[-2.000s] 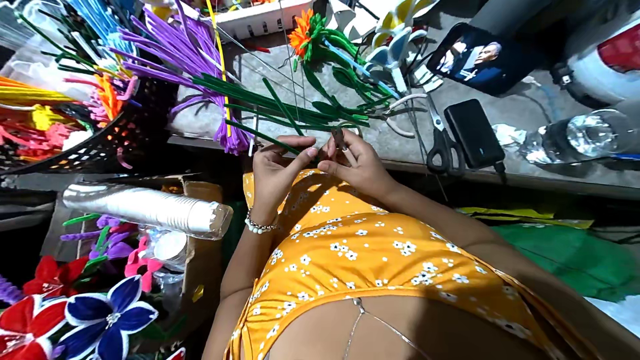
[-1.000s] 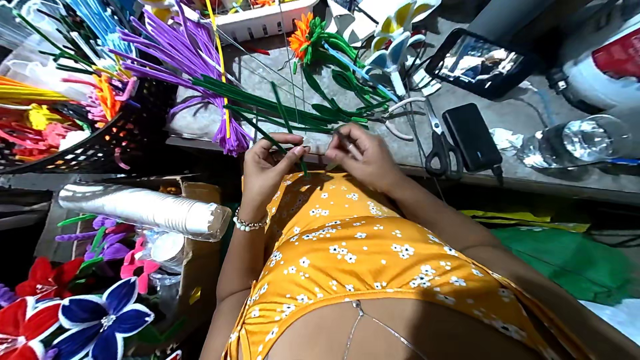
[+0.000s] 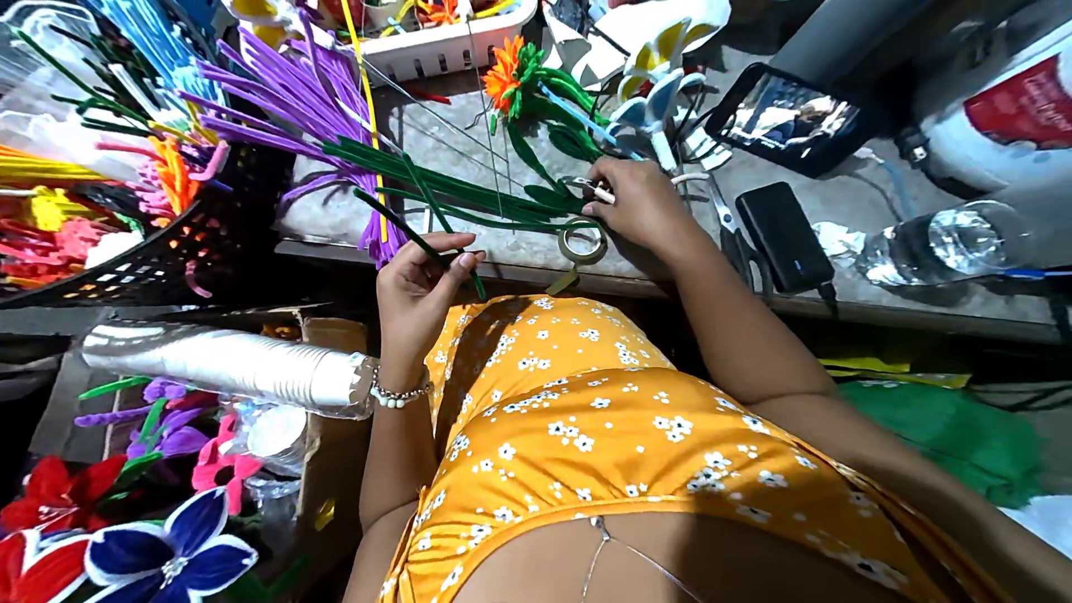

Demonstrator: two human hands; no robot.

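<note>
My left hand (image 3: 423, 289) pinches two crossed green pipe cleaners (image 3: 431, 197) between thumb and fingers, above the table's front edge. My right hand (image 3: 641, 205) is over the table, its fingertips on a small tool with white handles (image 3: 599, 193), partly hidden by the fingers. Just below it lies a roll of olive tape (image 3: 583, 241) with its loose end hanging over the edge. A bundle of green pipe cleaners (image 3: 477, 191) runs across the table between the hands. Behind it rests an orange pipe-cleaner flower (image 3: 504, 79) with green leaves. Purple pipe cleaners (image 3: 293, 109) lie at the left.
A black basket (image 3: 159, 251) of coloured pipe cleaners stands left. Black scissors (image 3: 737, 239), a black power bank (image 3: 783, 237), a phone (image 3: 783, 117) and a clear bottle (image 3: 938, 243) are at right. Stacked plastic cups (image 3: 226, 364) and finished flowers (image 3: 172, 553) sit lower left.
My right hand has moved away from my left hand, up and to the right, onto the white-handled tool. My left hand still holds green pipe cleaners near the table's edge.
</note>
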